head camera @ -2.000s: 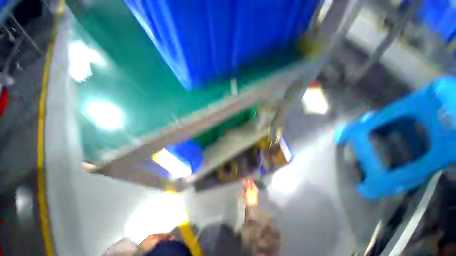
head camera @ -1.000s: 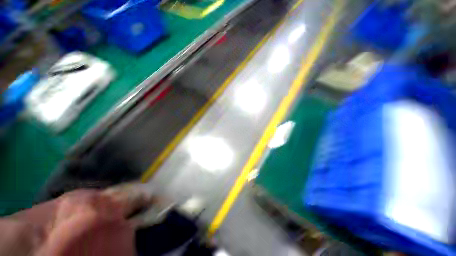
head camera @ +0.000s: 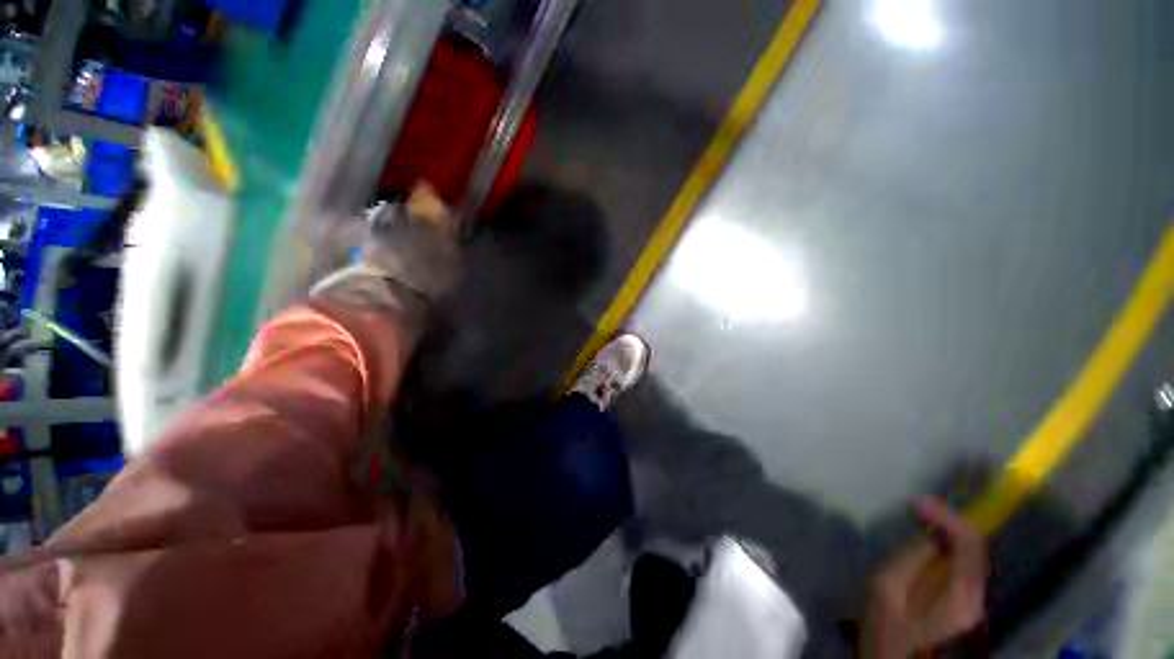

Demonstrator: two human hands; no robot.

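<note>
My left hand [head camera: 415,245] is at the end of an orange-pink sleeve, beside the metal rails [head camera: 515,110] at the bench edge. It looks greyish and blurred, and its fingers and any hold are unclear. A red object [head camera: 444,122] shows behind and between the rails, just beyond this hand. My right hand [head camera: 930,586] is low at the right, blurred and partly cut off by the bottom edge. Its fingers are apart and nothing shows in it.
A green-topped bench [head camera: 264,155] with a white machine or case [head camera: 174,296] is at the left. Blue bins [head camera: 122,97] stand beyond. Yellow lines [head camera: 702,174] cross the grey floor. A shoe [head camera: 621,367], a dark trouser leg and white shapes [head camera: 740,612] show below.
The view has swung from the aisle and benches down to the floor. The left arm now reaches up towards the rails, and the right hand has come into view.
</note>
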